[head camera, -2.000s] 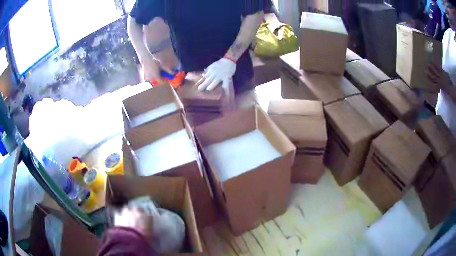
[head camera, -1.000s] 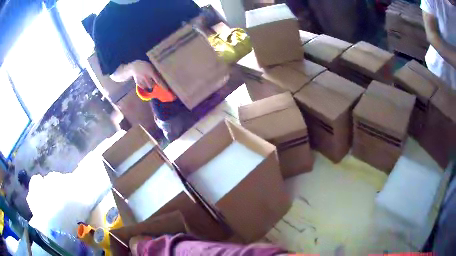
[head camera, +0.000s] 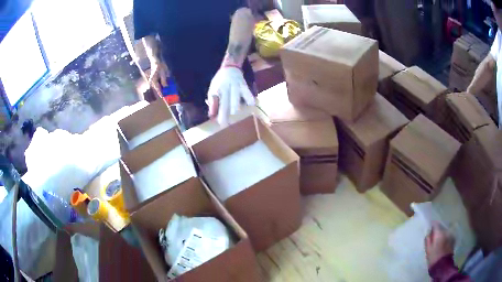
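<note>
An open carton (head camera: 184, 199) stands nearest me at the lower left. Inside it lies a bagged product (head camera: 212, 231) with a printed leaflet (head camera: 192, 253) on top. My right hand (head camera: 439, 242), in a maroon sleeve, is at the lower right, its fingers closed on the edge of a white foam sheet (head camera: 407, 242) on the table; the near edge is partly raised. My left hand is not in view. Three open cartons behind, including a large one (head camera: 264, 198), have white foam inside.
A person (head camera: 181, 49) with a white glove stands opposite. Closed cartons (head camera: 330, 66) are stacked at centre and right. Yellow tape rolls (head camera: 104, 212) and an orange piece (head camera: 80, 198) lie at left. Another person's arm (head camera: 484, 71) shows at far right. A green bar (head camera: 38, 204) crosses the left edge.
A maroon-sleeved arm no longer crosses the near carton; my right hand is now at the foam on the right. The person opposite has set the lifted carton on the closed ones.
</note>
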